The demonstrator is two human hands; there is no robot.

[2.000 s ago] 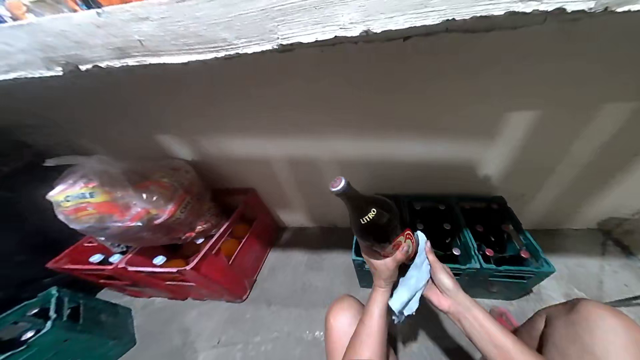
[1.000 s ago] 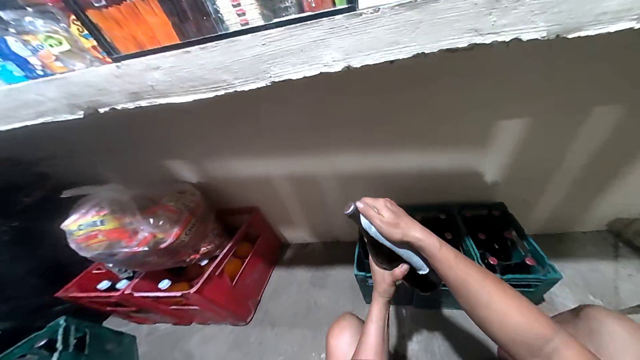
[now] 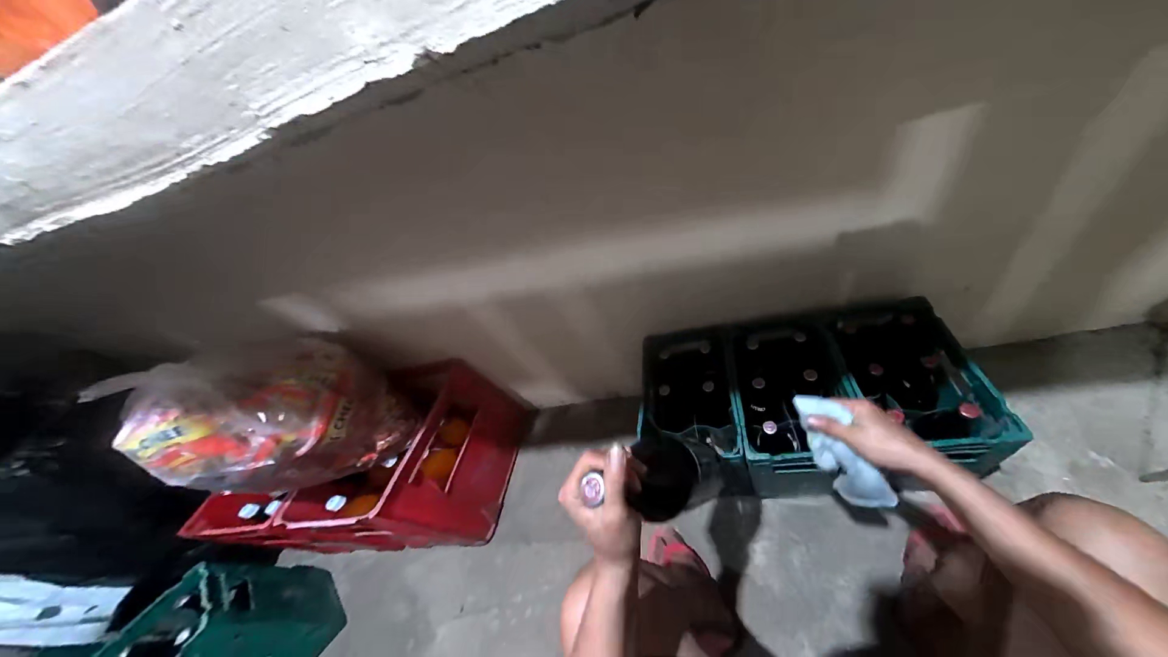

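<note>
My left hand [image 3: 602, 506] grips a dark glass bottle [image 3: 666, 479] by its neck, the capped top pointing toward me and the body tilted away to the right. My right hand [image 3: 871, 433] holds a light blue cloth [image 3: 849, 465] over the front edge of a green plastic crate [image 3: 794, 470]. Several capped dark bottles stand in the crate's compartments, one cap [image 3: 769, 427] just left of the cloth. Cloth and held bottle are apart.
To the left, a red plastic crate [image 3: 497, 438] holds bottles, with a clear plastic bag of packets [image 3: 274, 420] on top. Another green crate [image 3: 274, 611] is at the lower left. A wall [image 3: 639, 201] runs behind the crates, below a rough white ledge [image 3: 228, 73]. My knees and feet are close by.
My left hand has moved left with the bottle, now holding its neck. My right hand and the cloth have come off the bottle and moved right, over the green crate. The view has tilted.
</note>
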